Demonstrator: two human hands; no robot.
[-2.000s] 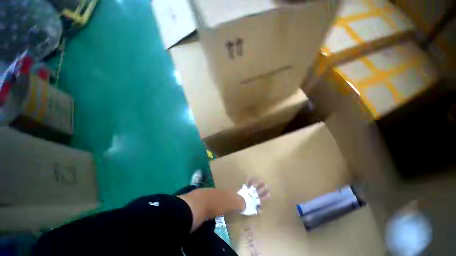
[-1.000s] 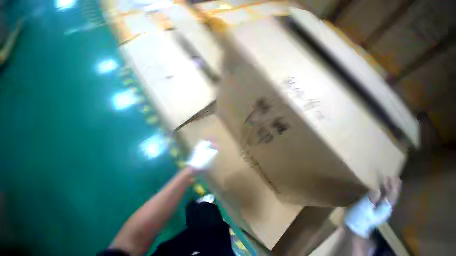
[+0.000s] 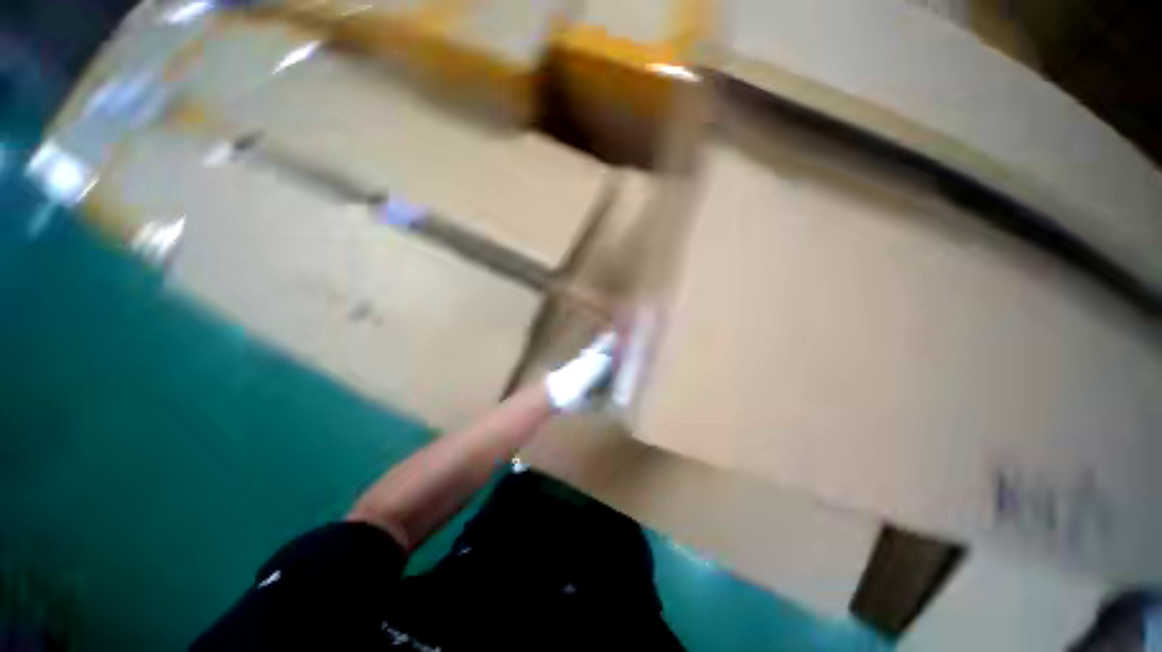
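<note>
A large plain brown carton [image 3: 879,344], with blurred dark print at its lower right, lies right of centre. My left hand [image 3: 589,372], in a white glove with bare fingertips, reaches to the carton's left edge. Its fingers are blurred against a pale pinkish strip there, and I cannot tell whether they grip or only touch. A brown carton flap or panel [image 3: 714,490] shows below the large carton. My right hand is not clearly seen. A blurred dark and grey patch is cut off at the lower right corner, and I cannot tell what it is.
A closed-looking brown carton [image 3: 357,299] with a dark seam lies to the left along the row. Orange-yellow taped cartons [image 3: 472,64] stand behind. The green floor [image 3: 166,433] runs along the left. A dark gap [image 3: 905,580] shows at the lower right.
The view has swung round towards the carton row. My left hand has moved from the flap to the large carton's left edge. My right hand, earlier on the carton, is no longer clearly seen.
</note>
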